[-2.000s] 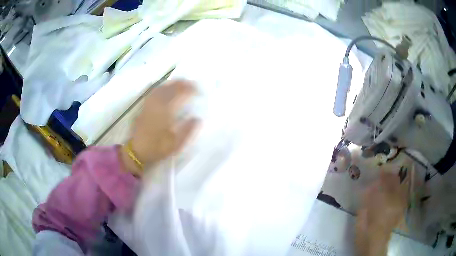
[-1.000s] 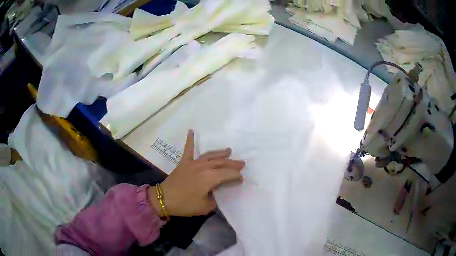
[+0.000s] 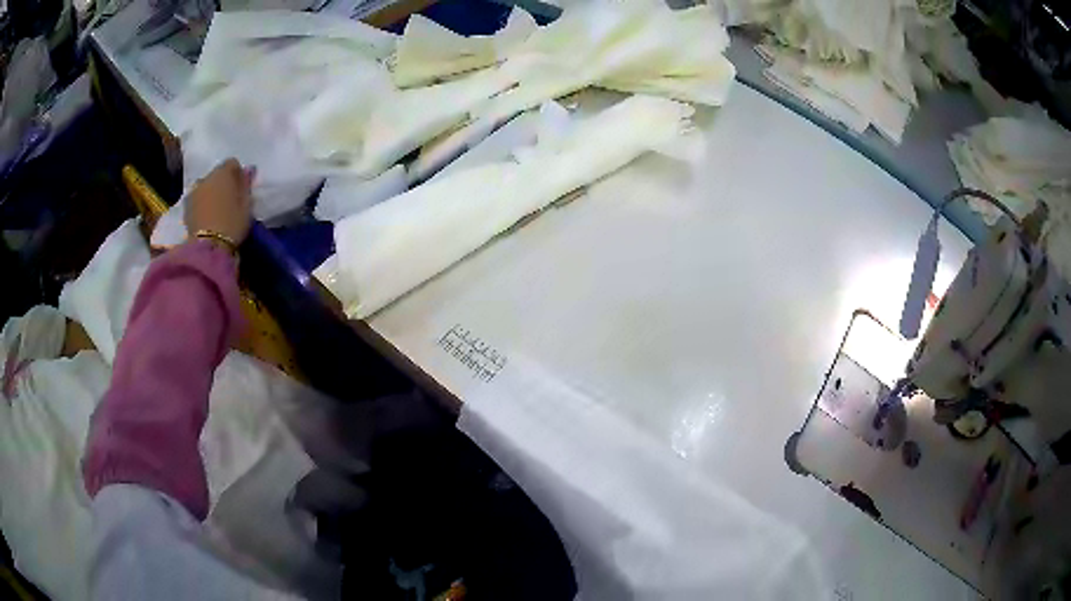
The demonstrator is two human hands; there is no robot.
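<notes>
My left hand (image 3: 220,202) is at the upper left, at the near edge of a loose white cloth (image 3: 264,123). Its fingers are bent and closed on that cloth; the exact pinch is hard to see. A white fabric panel (image 3: 634,493) lies across the table's front edge, its lower part out of the picture. No hand is on it. The sewing machine head (image 3: 987,311) stands at the right, with no cloth visible at its needle area. My right hand is not in view.
Cream strips (image 3: 505,206) lie on the white table (image 3: 752,247), beside printed ruler marks. Pink snips (image 3: 977,493) lie on the machine bed. The lamp (image 3: 922,282) hangs left of the head. Cloth piles (image 3: 869,59) are at the back right. A yellow frame (image 3: 264,335) and white cloth are at lower left.
My left hand has left the white panel and moved up and left to the loose cloth. The panel has come down toward the front edge, uncovering the table and machine bed. The view has shifted left.
</notes>
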